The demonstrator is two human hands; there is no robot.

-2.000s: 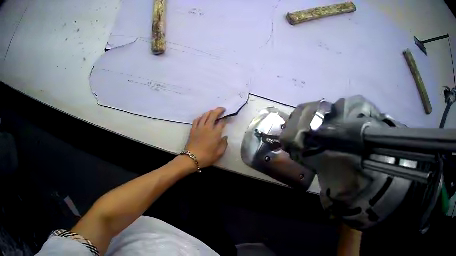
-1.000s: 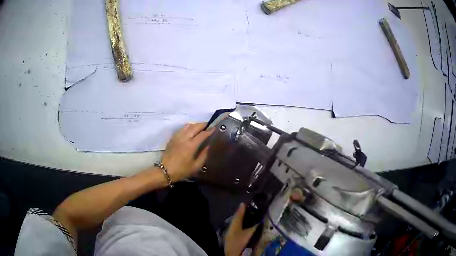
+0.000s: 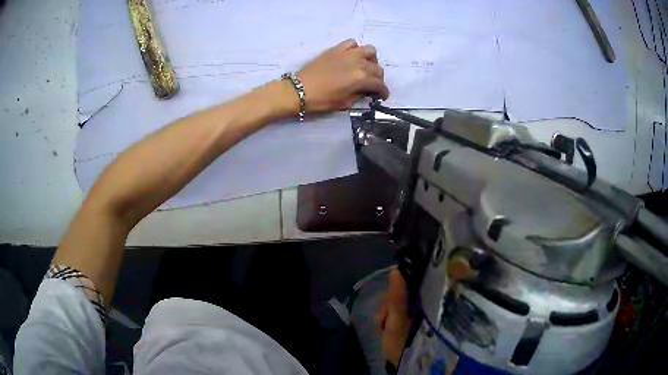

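The straight knife cutting machine (image 3: 513, 212) fills the lower right, tilted, its blue and grey motor housing nearest me. Its flat base plate (image 3: 340, 205) lies partly under the paper marker's near edge. The white-lilac paper marker (image 3: 220, 157) covers the lay, with a dark cut line running right from the machine's front. My left hand (image 3: 344, 77), with a chain bracelet, is over the paper at the machine's front, fingers curled by the small rod tip; whether they grip it is unclear. My right hand (image 3: 394, 315) is on the dark machine handle (image 3: 412, 267), mostly hidden by the motor.
A yellow-brown weight bar (image 3: 154, 55) lies on the paper at the upper left. Another weight bar (image 3: 597, 31) lies at the upper right. The off-white table's near edge (image 3: 220, 233) runs in front of me. The dark floor shows below it.
My left hand has moved from the lay's near edge by the base plate up and right to the machine's front. The machine and base plate have turned, and the view has shifted.
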